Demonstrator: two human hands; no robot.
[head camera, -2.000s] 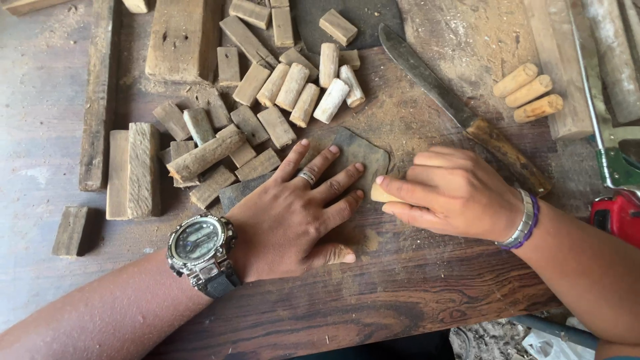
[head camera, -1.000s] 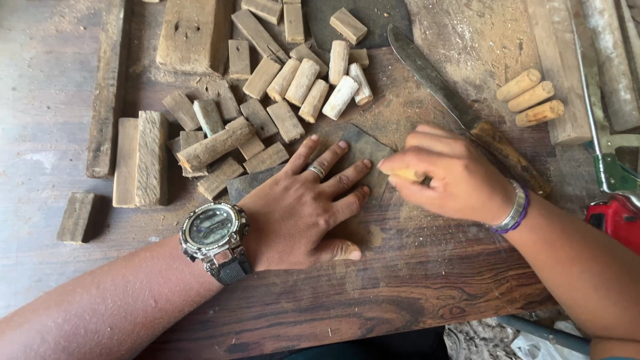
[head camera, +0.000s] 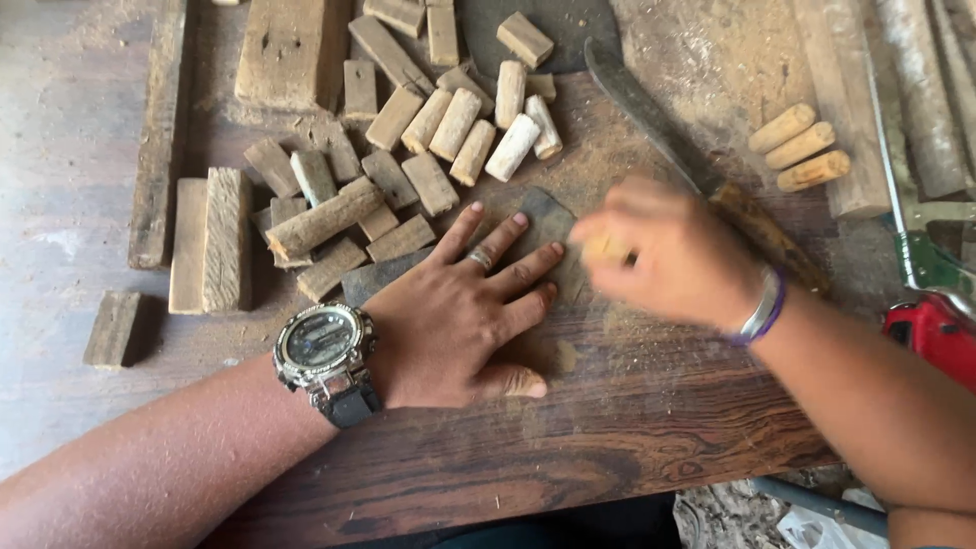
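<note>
My left hand (head camera: 465, 320) lies flat with spread fingers on a dark sheet (head camera: 545, 221), perhaps sandpaper, on the wood-grain tabletop. At the sheet's right edge, my right hand (head camera: 663, 248), blurred, is closed around a small pale wooden piece (head camera: 606, 245); the fingers hide most of it. A large knife (head camera: 652, 118) with a worn wooden handle lies just beyond the right hand. Rounded wooden pegs (head camera: 455, 123) and rectangular wooden blocks (head camera: 430, 183) are heaped beyond the left hand. To the right of the knife lie three smooth wooden pegs (head camera: 798, 145) side by side.
A long wooden strip (head camera: 158, 137) and a thick wooden block (head camera: 286, 53) lie at the upper left. One small block (head camera: 113, 328) sits apart. On the right are timber pieces (head camera: 839, 107) and a saw-like tool with a red handle (head camera: 934, 339). Sawdust dots the tabletop.
My right hand has shifted and turned on the sheet's right side, with the wooden piece still in its fingers. My left hand has stayed flat on the sheet.
</note>
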